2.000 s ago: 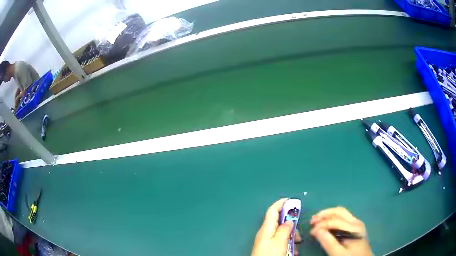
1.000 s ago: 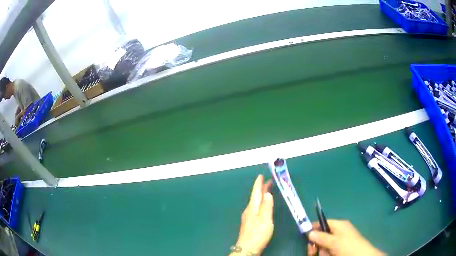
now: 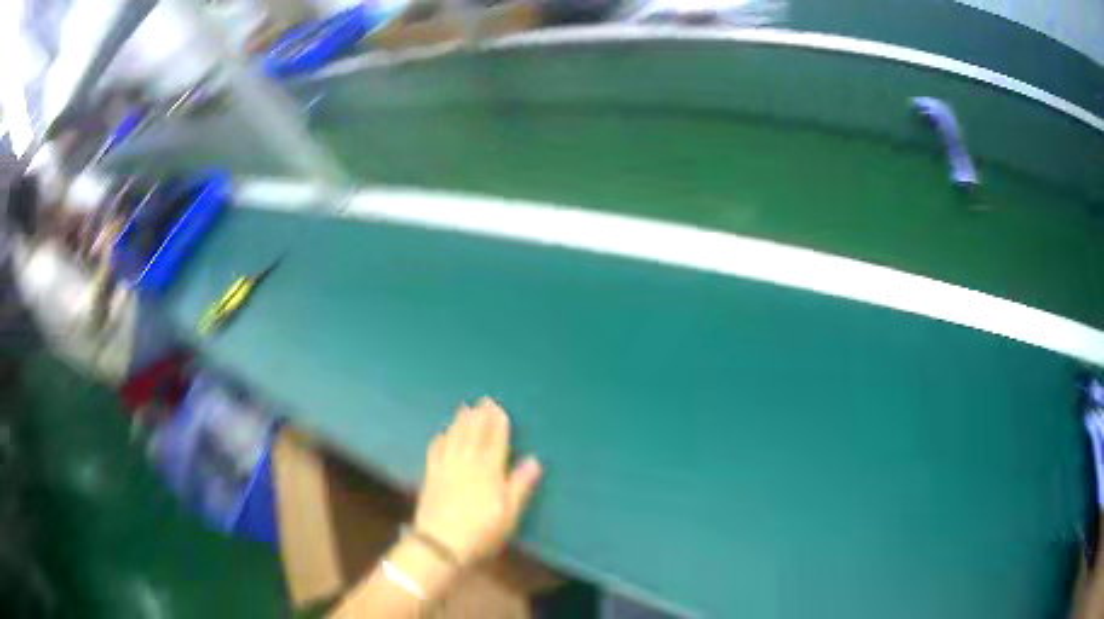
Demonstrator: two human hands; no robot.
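Observation:
The frame is blurred. My left hand (image 3: 470,481) is over the near edge of the green tabletop (image 3: 678,411), back of the hand up, thumb apart, with nothing seen in it. A sliver of skin at the lower right edge looks like my right hand (image 3: 1091,590); it is almost fully cut off, so its hold cannot be told. A pale purple curved housing (image 3: 952,143) with a dark tip lies on the green belt. Part of another pale housing (image 3: 1096,438) shows at the right edge.
Yellow-handled pliers (image 3: 230,302) lie at the left of the tabletop. A blue bin (image 3: 184,236) stands beyond them. Below the table edge are a brown cardboard box (image 3: 306,514) and a blue container (image 3: 254,498). A metal post (image 3: 272,121) rises at left.
The view has swung left and down. My left hand is at the table's near edge. The housing and dark tool seen in my right hand are out of view. A housing shows on the belt.

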